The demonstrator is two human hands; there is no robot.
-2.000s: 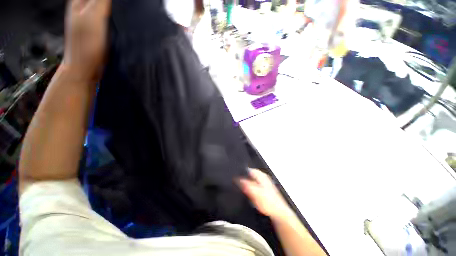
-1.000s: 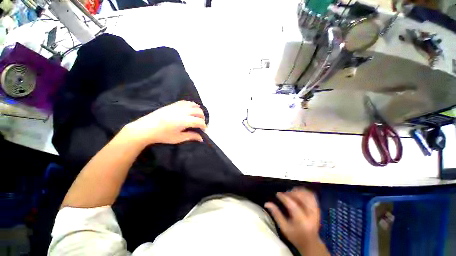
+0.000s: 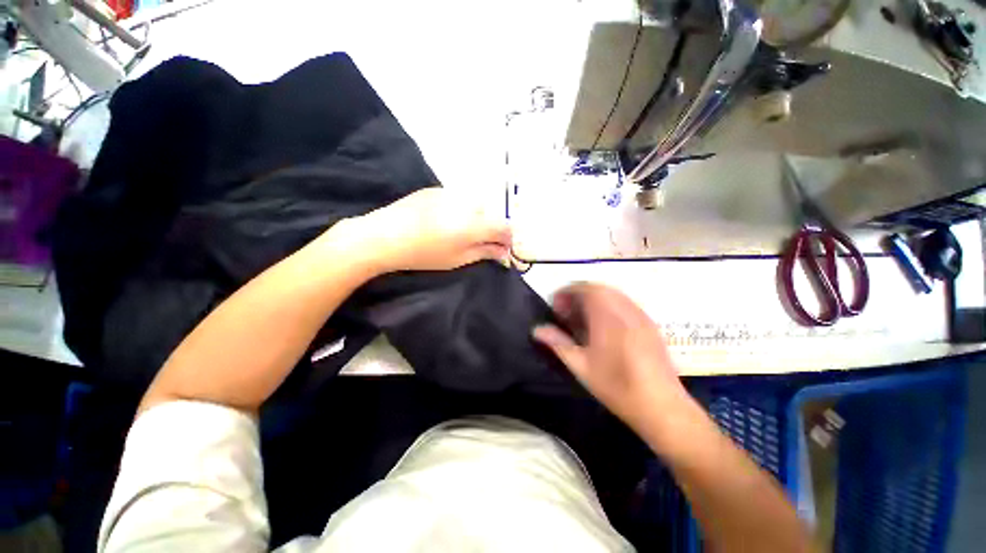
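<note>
The black garment point(image 3: 270, 162) lies limp over the left of the white table, with a narrower part of it reaching right between my hands. My left hand point(image 3: 454, 232) is on the garment's upper edge, its fingertips pinching the cloth just left of the machine's plate. My right hand point(image 3: 589, 329) is at the garment's right end, thumb and fingers on the cloth's edge. The sewing machine point(image 3: 714, 140) stands at the upper right, with the presser foot area point(image 3: 627, 189) above and right of my hands. No cloth is under the foot.
Scissors with dark red handles point(image 3: 824, 275) lie right of the machine's plate, beside a small dark-blue tool point(image 3: 906, 262). A printed ruler point(image 3: 719, 335) runs along the table's front edge. A blue crate point(image 3: 897, 454) stands below right. A purple machine part point(image 3: 32, 200) is at far left.
My left hand has moved right towards the machine's plate. My right hand has risen from below the table edge to the garment's right end, and that part of the cloth is now on the table.
</note>
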